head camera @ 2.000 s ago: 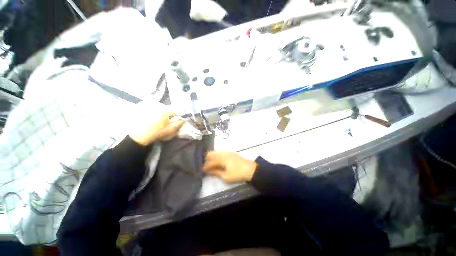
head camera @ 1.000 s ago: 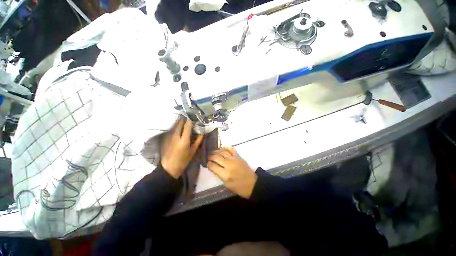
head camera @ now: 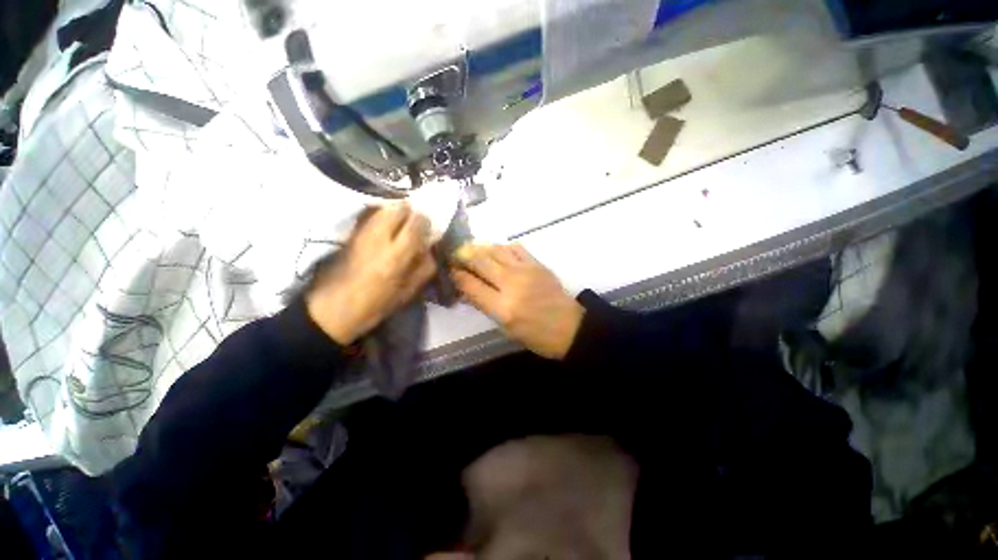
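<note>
The grey shell fabric [head camera: 396,348] lies over the table's front edge, just below the presser foot [head camera: 471,194] of the white sewing machine [head camera: 361,49]. My left hand [head camera: 375,271], slightly blurred, pinches the fabric left of the foot. My right hand [head camera: 520,293] holds the fabric's right edge with its fingertips, close to my left hand. The white checked quilted lining [head camera: 66,235] is heaped on the left and runs up to my left hand. The fabric under my fingers is hidden.
Two small brown pieces [head camera: 661,140] lie on the machine bed. A thin tool with an orange-brown handle [head camera: 932,127] and a small metal part [head camera: 846,161] lie at the right. Grey and white cloth [head camera: 903,361] hangs below the table at the right.
The view has moved closer to the needle area. My left hand was flatter beside the foot and is now pinched on the cloth. My right hand stays at the fabric's right edge.
</note>
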